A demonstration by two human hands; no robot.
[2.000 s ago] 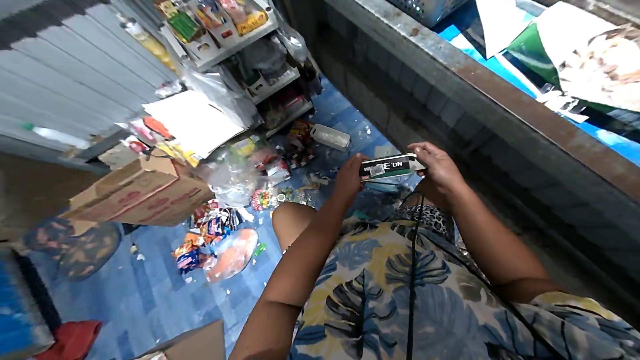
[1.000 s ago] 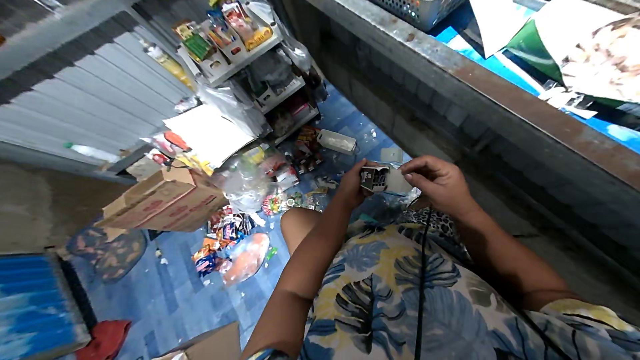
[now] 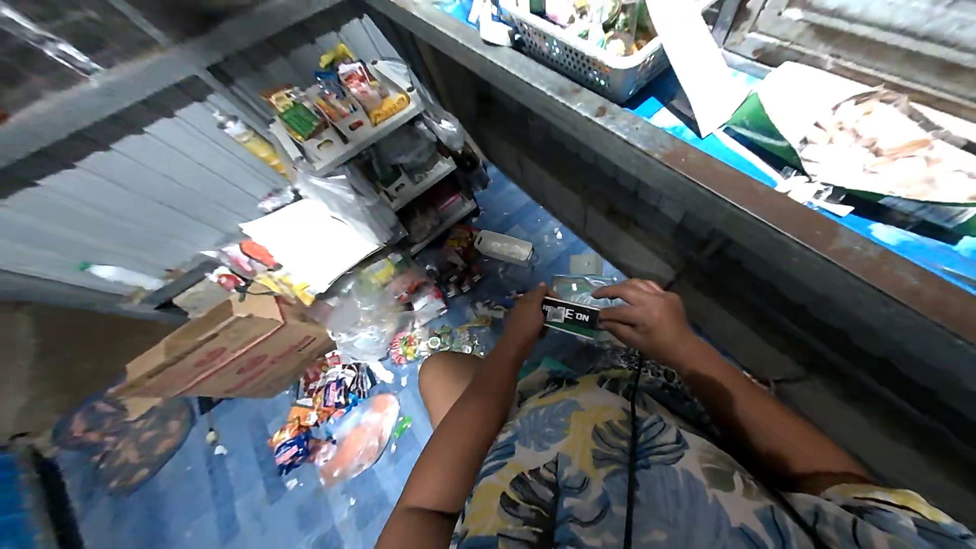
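Observation:
A small dark green and black box with white print (image 3: 572, 317) is held level between my two hands, above my lap. My left hand (image 3: 526, 314) grips its left end. My right hand (image 3: 646, 314) has its thumb and fingers at the right end. Just behind the box lies a clear plastic piece or bag (image 3: 583, 288), partly hidden by the hands; whether it is held too, I cannot tell. A small pale box (image 3: 585, 264) sits on the floor beyond.
An open cardboard box (image 3: 236, 347) stands at left, beside snack packets (image 3: 328, 404) on the blue floor. A shelf rack (image 3: 374, 137) holds packets and plastic bags. Along the right runs a ledge (image 3: 633, 141) with a grey plastic basket (image 3: 602, 69) behind it. A white tray (image 3: 503, 248) lies on the floor.
The box in my hands has turned, so its printed long side shows again. My right hand has moved from a pale piece at the box's end to the box itself.

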